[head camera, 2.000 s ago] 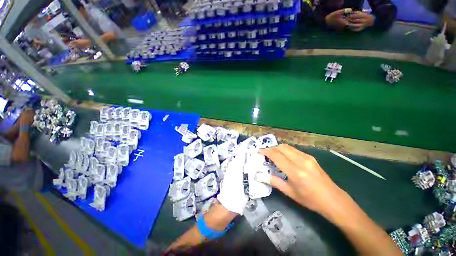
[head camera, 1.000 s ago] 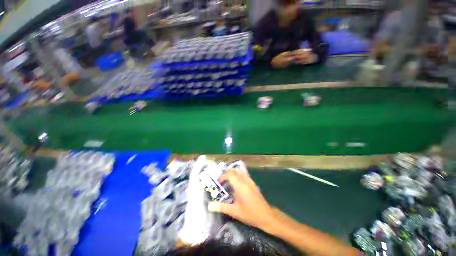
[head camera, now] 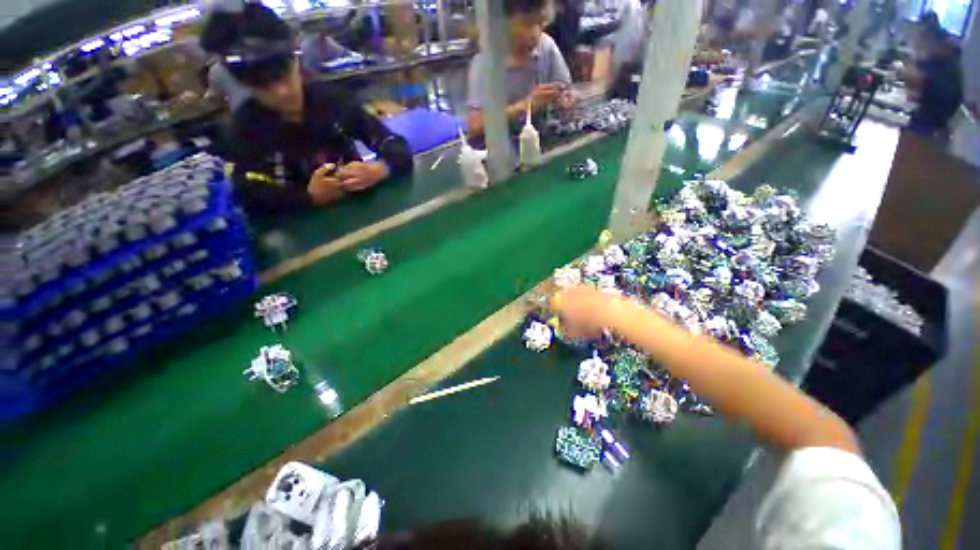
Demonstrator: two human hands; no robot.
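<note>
A large pile of circuit-board assemblies [head camera: 709,258], green boards with white blocks and thin coloured wires, lies on the dark green bench top. My bare right hand [head camera: 580,312] is at the pile's near left edge, fingers among the pieces; blur and overlap hide whether it grips one. A few loose assemblies [head camera: 578,446] lie below it. White plastic housings [head camera: 312,505] show at the bottom left, cut off by the frame edge. My left hand is out of the picture.
A green conveyor belt [head camera: 430,285] with spaced units [head camera: 274,367] runs behind a tan edge strip. A pale stick [head camera: 456,390] lies near the strip. Stacked blue trays [head camera: 129,279], squeeze bottles [head camera: 473,163] and a person in dark clothes [head camera: 322,140] are beyond. A black bin [head camera: 876,333] stands right.
The view has swung right, to the pile. My right hand has left the housings and reached to the pile. My gloved left hand and the blue sheet have gone out of view.
</note>
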